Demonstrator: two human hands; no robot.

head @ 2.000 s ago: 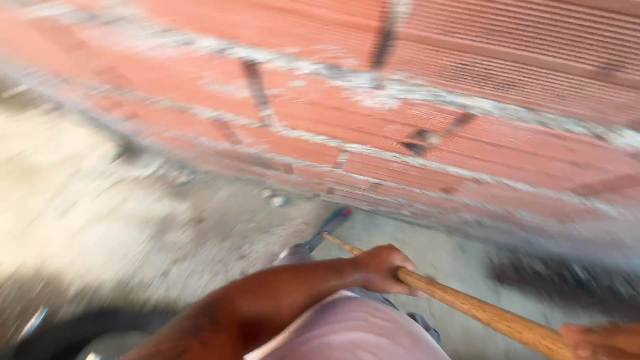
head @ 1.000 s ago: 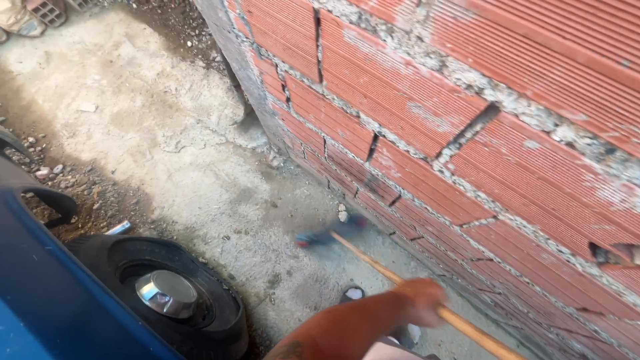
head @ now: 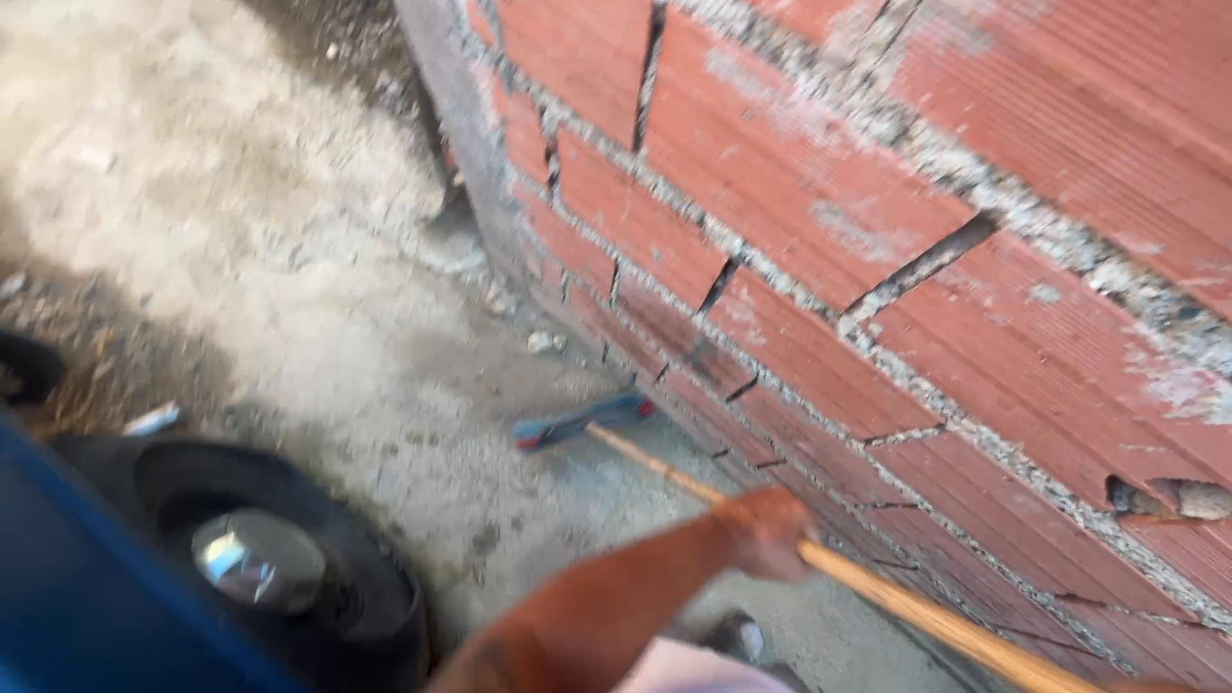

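My left hand [head: 768,532] is closed around the wooden handle [head: 924,621] of a broom. The handle runs from the lower right down to a blue broom head [head: 582,422] with red ends, which rests on the concrete floor [head: 452,500] close to the foot of the brick wall. My right hand [head: 1141,685] barely shows at the bottom right edge, by the upper end of the handle; its grip is cut off by the frame.
A red hollow-brick wall [head: 818,212] with rough mortar rises on the right. At the lower left stands a blue vehicle [head: 87,577] with a black tire [head: 395,587]. Small rubble [head: 546,342] lies by the wall, gravel [head: 125,351] at the left. My shoe [head: 736,635] is below my arm.
The view has swung left since the oldest frame, bringing the vehicle and its wheel into sight. My left hand stays on the handle; the broom head remains near the wall's foot.
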